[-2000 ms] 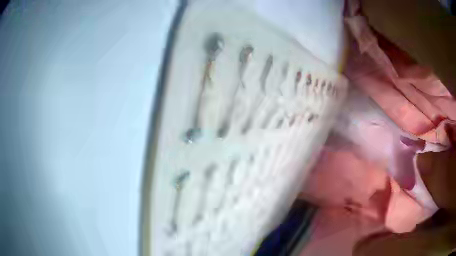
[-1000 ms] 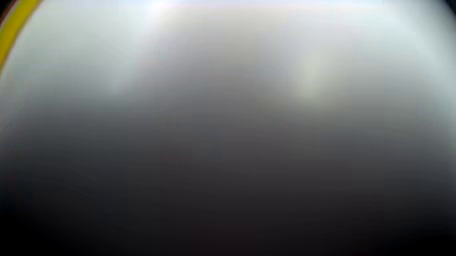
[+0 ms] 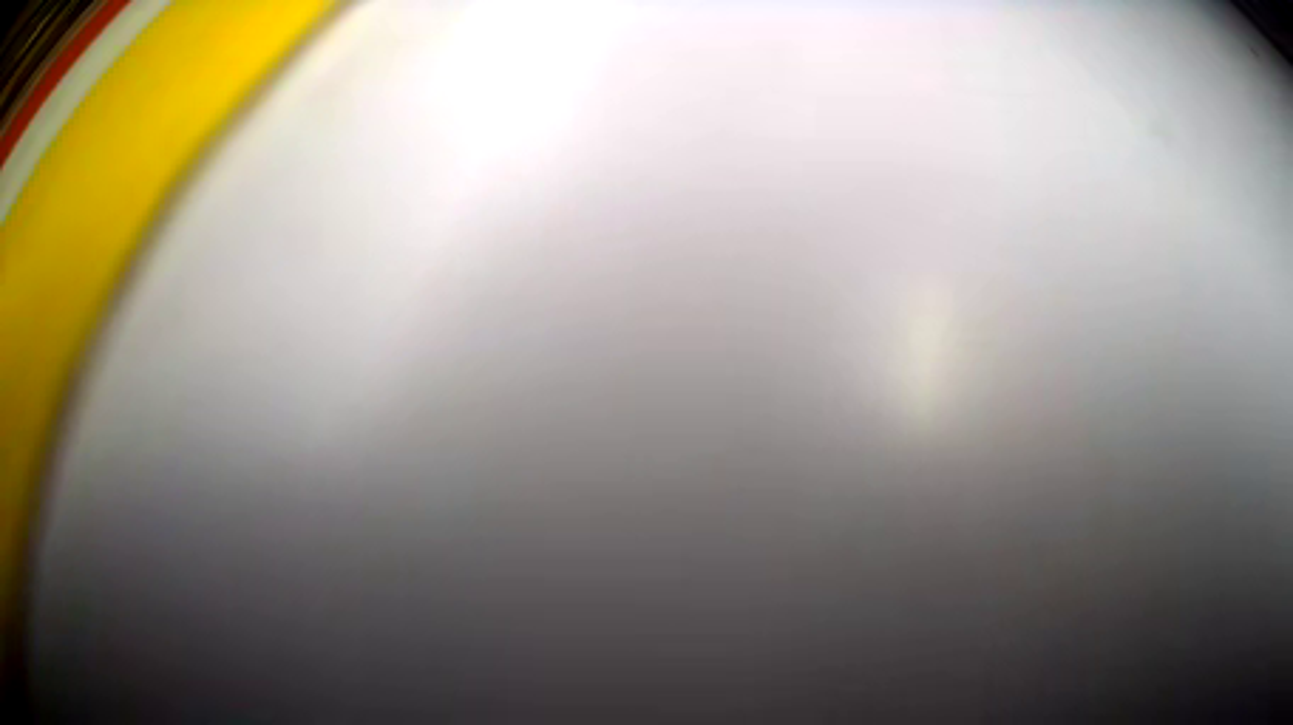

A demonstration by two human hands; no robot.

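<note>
A pale grey-white tabletop [image 3: 681, 312] fills most of the head view, very close to the camera and blurred. It is brighter at the top and darker toward the bottom, with a small yellowish glare spot right of the centre. Neither my left hand nor my right hand is in view. No foam board or wired component shows.
A wide yellow tape [image 3: 156, 156] curves along the left side. Beyond it, at the upper left corner, are a white strip and a thin red line [image 3: 60, 74]. Dark areas show at the two upper corners.
The foam board with its parts and the pink clothing seen two seconds ago are out of view. Since one second ago the picture is brighter, and more yellow tape shows at the left.
</note>
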